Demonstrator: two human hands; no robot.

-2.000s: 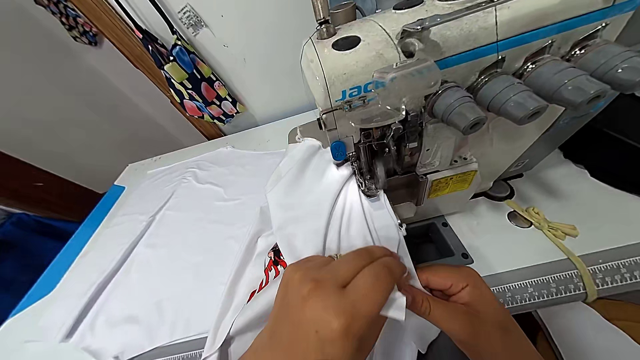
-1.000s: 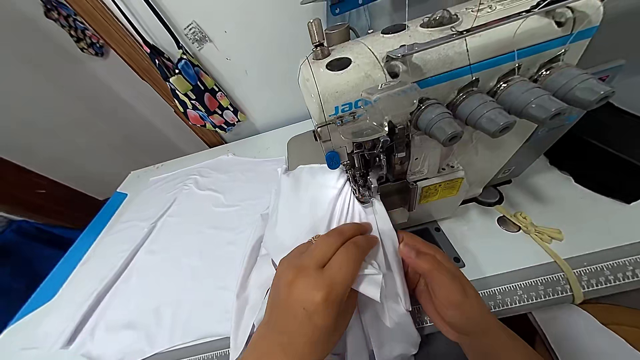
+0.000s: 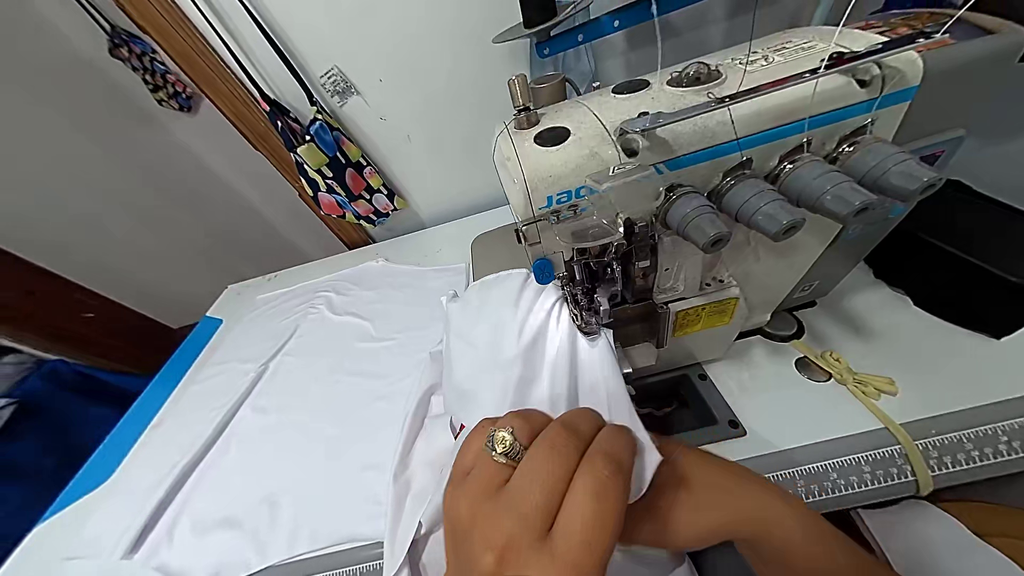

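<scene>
White fabric runs up under the presser foot of a Jack overlock sewing machine. My left hand, with a ring on one finger, grips this fabric in front of the foot. Behind and to the right of it, my right hand is mostly hidden by the fabric and the left hand, so its fingers cannot be made out. A small bit of red print peeks out beside the left hand. Another white fabric piece lies spread on the table to the left.
Gray thread tension knobs line the machine's front. A measuring tape follows the table's near edge, with a yellowish cord across it. Black fabric lies at the right. Patterned cloth hangs at the back left.
My right hand has moved behind the left one and is now mostly covered. The red print, wide in view two seconds ago, is now nearly hidden.
</scene>
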